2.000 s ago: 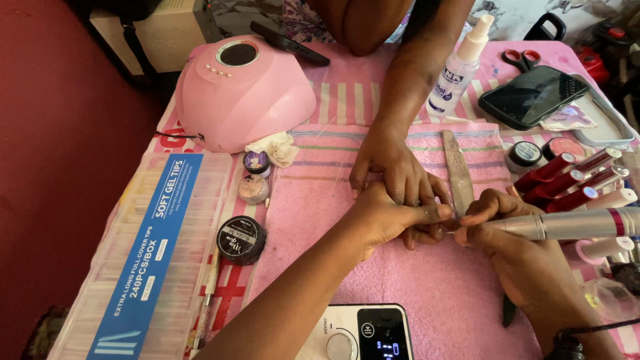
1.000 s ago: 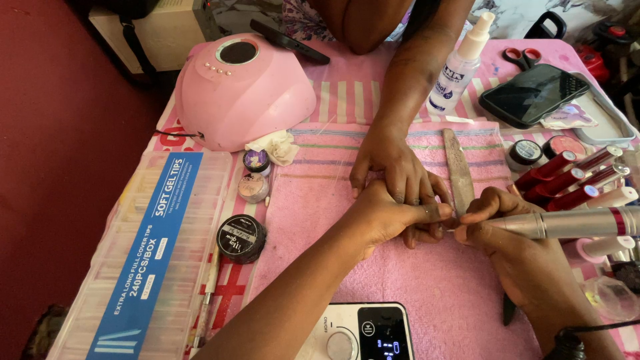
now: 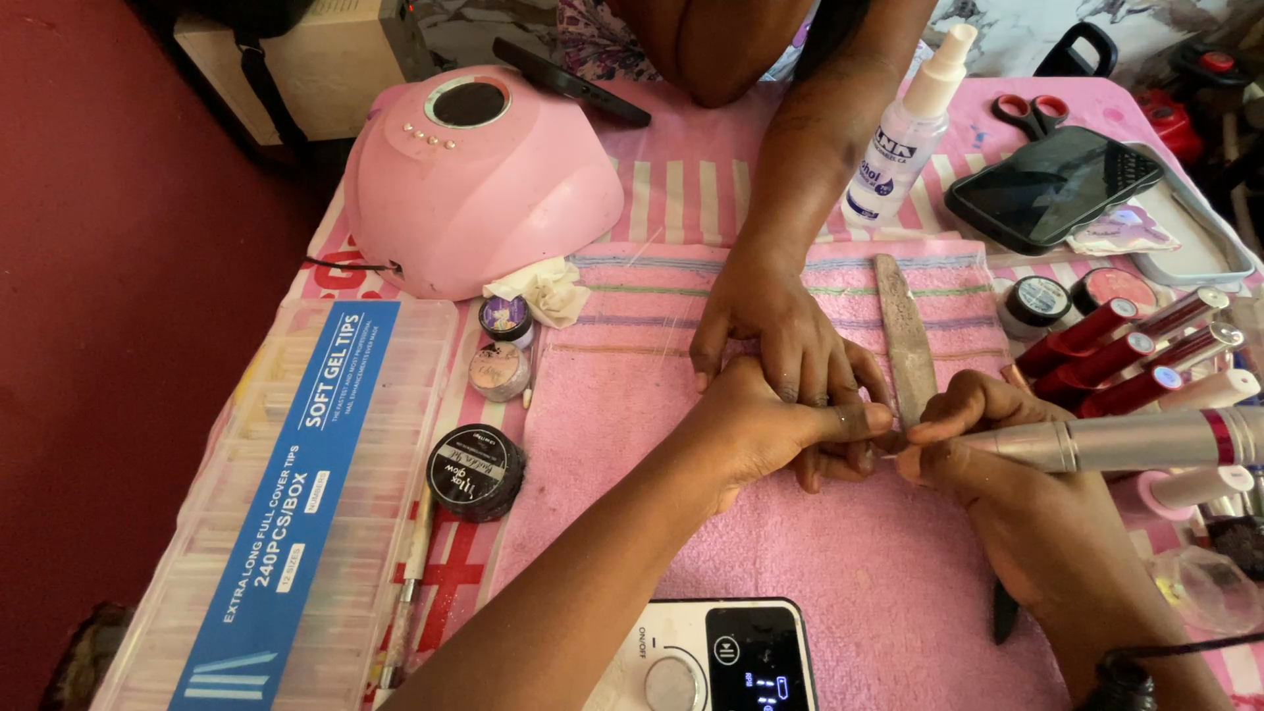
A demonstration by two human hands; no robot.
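My left hand (image 3: 780,425) grips the fingers of another person's hand (image 3: 790,346), which lies palm down over a pink towel (image 3: 612,444). From the right, my right hand (image 3: 997,474) holds a silver electric nail drill handpiece (image 3: 1116,440), its tip close to one of that hand's fingertips. Whether the bit touches the nail cannot be told. A worn nail file (image 3: 904,331) lies on the towel just behind my right hand. Below my hands, the drill's control unit (image 3: 711,657) has a lit display and a round knob.
Left stand a pink nail lamp (image 3: 484,188), a box of gel tips (image 3: 267,513) and a black jar (image 3: 476,472). Right are a spray bottle (image 3: 904,133), a dark phone (image 3: 1055,188), scissors (image 3: 1030,114) and several polish tubes (image 3: 1096,360). A cable crosses near my right wrist.
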